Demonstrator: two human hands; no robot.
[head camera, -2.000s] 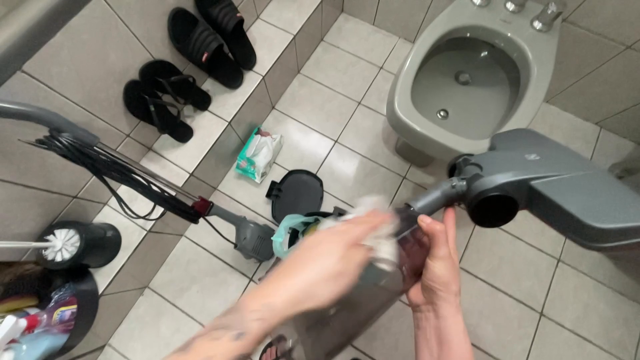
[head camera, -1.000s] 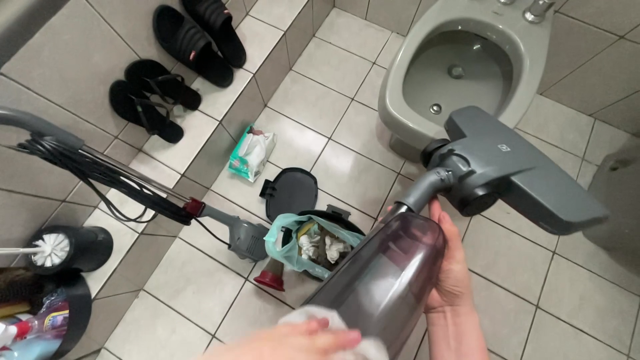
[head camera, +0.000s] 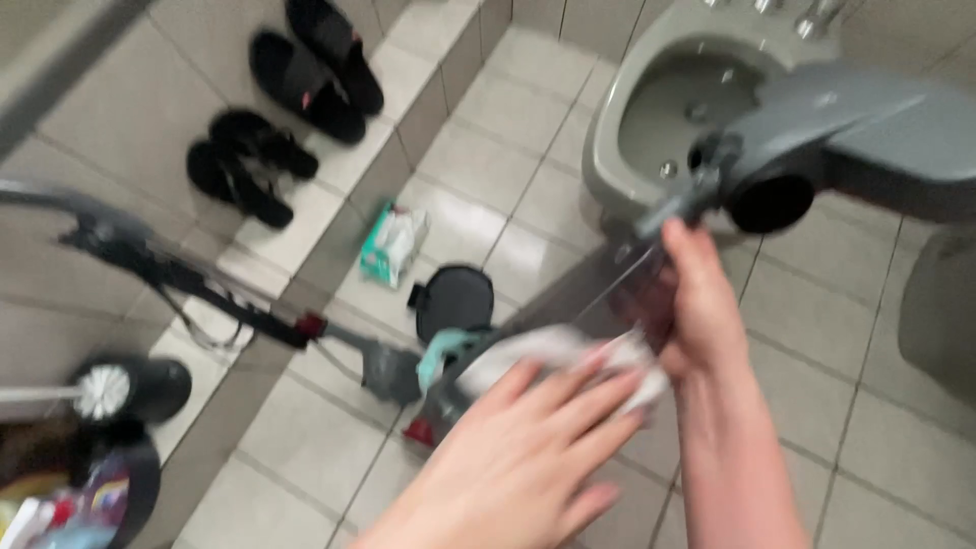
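A floor cleaner's dark translucent body (head camera: 579, 293) lies tilted across the middle, joined to its grey floor head (head camera: 862, 130) at the upper right. My right hand (head camera: 705, 305) grips the body's right side near the neck joint. With fingers spread, my left hand (head camera: 534, 435) presses a white wipe (head camera: 534, 354) against the body's surface. Both the wipe and my left hand are blurred. Beyond the body, a teal bag (head camera: 436, 358) shows in part; the rest of the bin is hidden behind it.
A wipes packet (head camera: 393, 244) and a black lid (head camera: 455, 301) lie on the tiles. A corded upright appliance (head camera: 191, 282) leans at left, above a toilet brush (head camera: 107, 389) and a container (head camera: 145, 473) of bottles. Black slippers (head camera: 305, 76) and sandals (head camera: 244, 164) sit on the ledge by a bidet (head camera: 602, 152).
My left hand has moved up and right along the body with the wipe. The floor cleaner has shifted, now covering most of the bin and the bag's contents.
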